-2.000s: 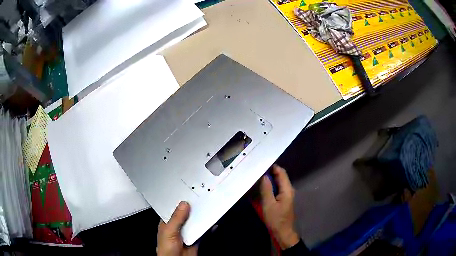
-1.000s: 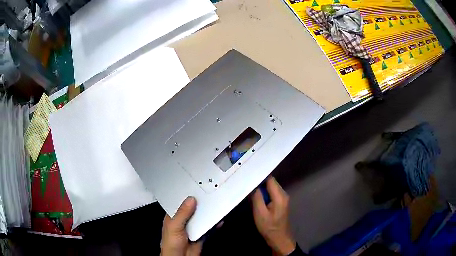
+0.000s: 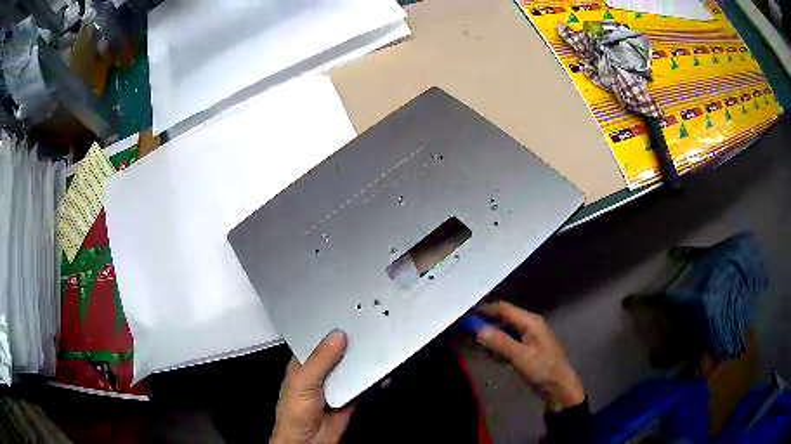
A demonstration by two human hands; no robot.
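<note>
A silver-grey metal plate (image 3: 364, 208) with rounded corners, one rectangular cutout and small holes is held tilted over the bench's front edge. My left hand (image 3: 314, 390) grips its near left corner, thumb on top, fingers hidden underneath. My right hand (image 3: 531, 351) is beside the plate's near right edge, holding a slim blue tool (image 3: 475, 323) between thumb and fingers. The tool's tip is hidden by the plate, so contact cannot be told.
White foam sleeve (image 3: 208, 208) lies left of the plate, white sheets (image 3: 260, 52) behind it. Tan cardboard (image 3: 520, 95) lies beyond. A checked rag (image 3: 620, 65) and black handle (image 3: 662, 152) rest on a yellow printed sheet (image 3: 728, 121). Blue crates (image 3: 655, 408) stand lower right.
The plate and bench have shifted rightward in view. My right hand has moved right and a little outward with the blue tool, which no longer shows through the cutout.
</note>
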